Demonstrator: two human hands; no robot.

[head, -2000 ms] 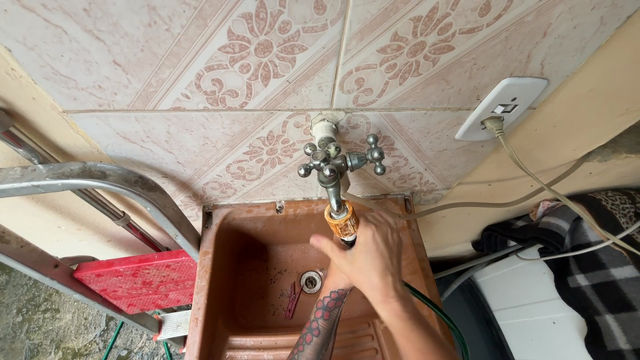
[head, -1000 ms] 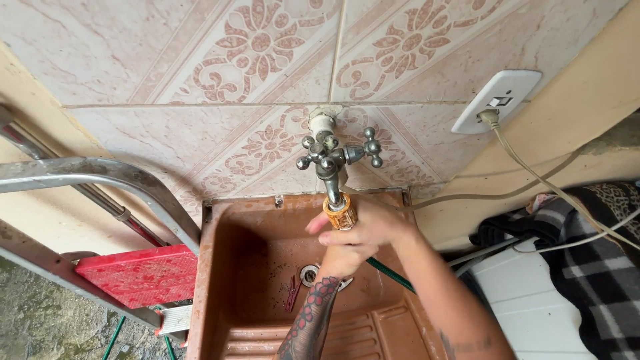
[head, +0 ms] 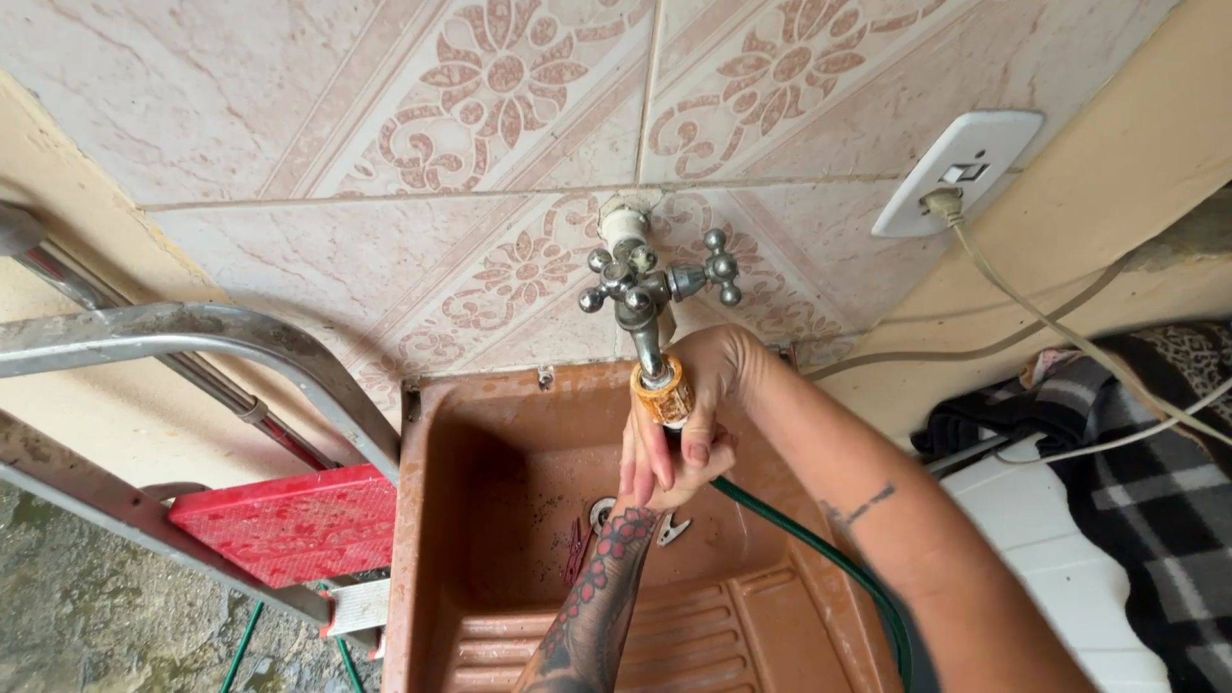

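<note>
A chrome faucet (head: pixel 637 303) with cross handles juts from the tiled wall. Its spout ends inside a stained orange-yellow hose fitting (head: pixel 662 392). My right hand (head: pixel 717 380) wraps the fitting from the right and behind, with fingers pointing down. Just below, my left hand (head: pixel 688 481), on the tattooed forearm, closes around the hose end and touches my right hand; the overlapping fingers hide most of that end. A green hose (head: pixel 808 539) leaves the hands toward the lower right.
Beneath the hands is a brown sink (head: pixel 412 539) holding a dark red clothespin (head: pixel 577 551), a pale clothespin (head: pixel 671 529) and a drain (head: pixel 602 513). A metal ladder (head: pixel 279 346) with a red step (head: pixel 289 525) stands left. A plugged-in outlet (head: pixel 958 173) and plaid cloth (head: pixel 1126 481) are right.
My right hand's fingers have shifted from across the front of the fitting to behind and below it, exposing more of the fitting. My left hand stays beneath.
</note>
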